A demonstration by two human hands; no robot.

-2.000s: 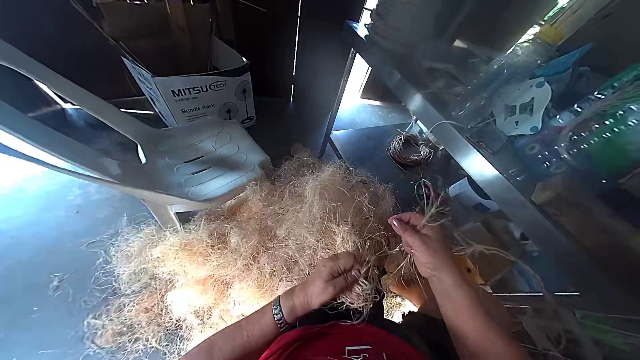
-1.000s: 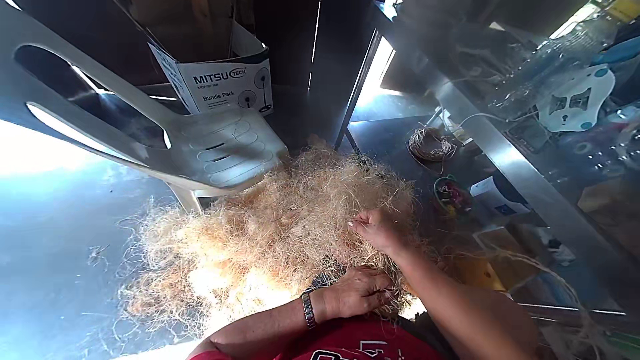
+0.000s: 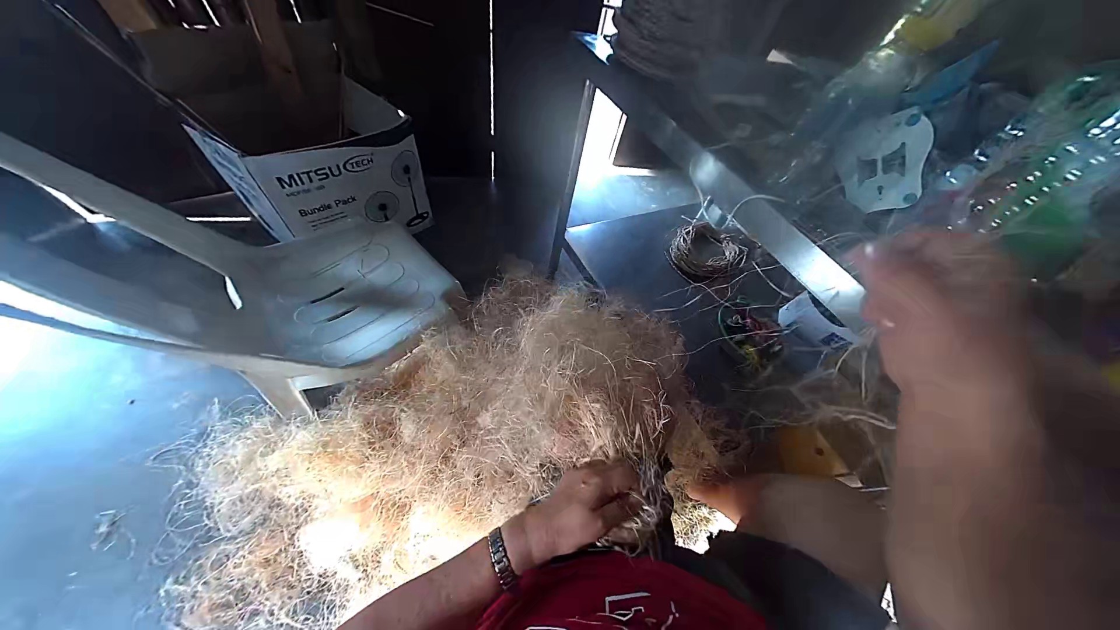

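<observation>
A big loose heap of pale tan fibre (image 3: 490,385) spreads over the floor and up to my lap. My left hand (image 3: 591,507), with a metal-banded watch at the wrist, is closed on a bundle of fibre strands (image 3: 647,507) close to my red shirt. Raised at the right is my right hand (image 3: 936,297), blurred by motion, in front of the metal frame's lower end. Thin pale strands show near its fingers; whether it holds them cannot be made out.
A white plastic chair (image 3: 367,289) stands left of the heap, with an open cardboard box (image 3: 341,184) behind it. Beyond the metal frame (image 3: 752,210) are a white plastic plate (image 3: 888,162) and clear plastic. A coil of twine (image 3: 707,252) lies near the frame.
My right hand has moved from over the fibre heap out to the right and up. My left hand stays low at the strands near my shirt.
</observation>
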